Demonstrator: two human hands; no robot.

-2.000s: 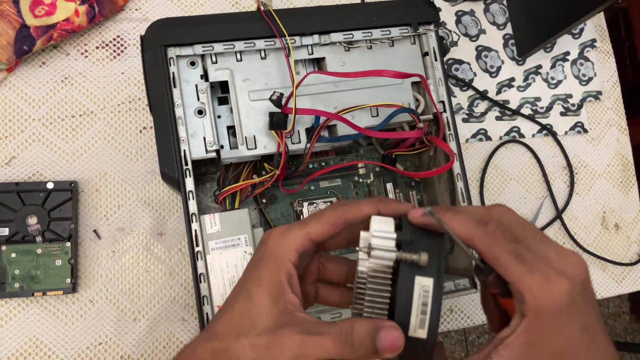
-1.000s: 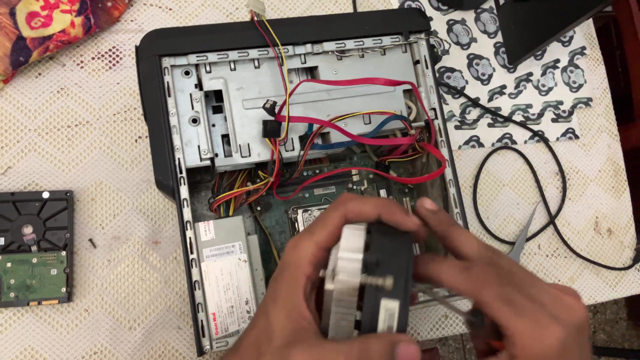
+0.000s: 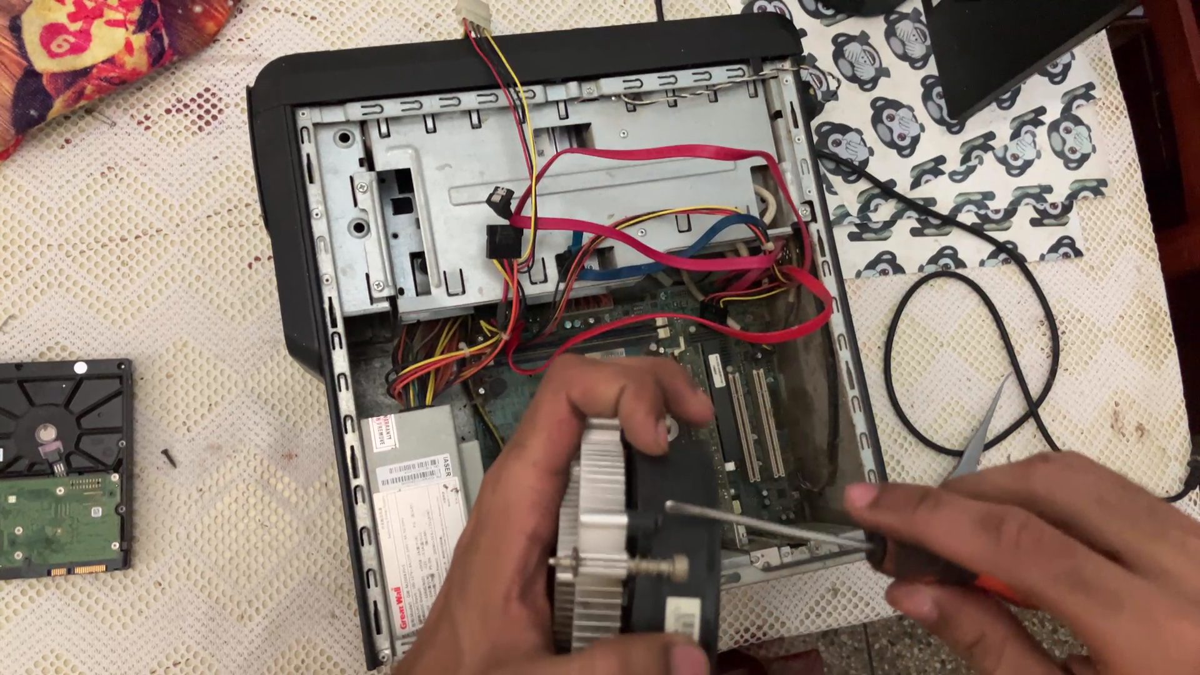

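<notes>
My left hand (image 3: 562, 450) grips a CPU cooler, on edge, by its finned aluminium heatsink (image 3: 591, 534) and round black fan (image 3: 670, 553). A spring-loaded screw (image 3: 656, 566) sticks out along its side. In my right hand (image 3: 1022, 562) is a screwdriver with a black and orange handle; its thin metal shaft (image 3: 769, 525) points left, and the tip is at the fan's edge. Whether the tip touches it I cannot tell. Behind the hands lies an opened computer case (image 3: 525, 70) with a green motherboard (image 3: 637, 347), a power supply (image 3: 412, 525) and loose red SATA cables (image 3: 675, 152).
At the far left a hard drive (image 3: 66, 469) lies on the lace tablecloth, with a small screw (image 3: 169, 457) beside it. A black cable (image 3: 975, 262) loops right of the case, near pointed metal tweezers (image 3: 984, 431). Monkey-print sheets (image 3: 947, 178) and a patterned cloth (image 3: 103, 56) lie behind.
The right hand has moved away to the right from the cooler, and the screwdriver's shaft now shows in full. The left hand still holds the cooler.
</notes>
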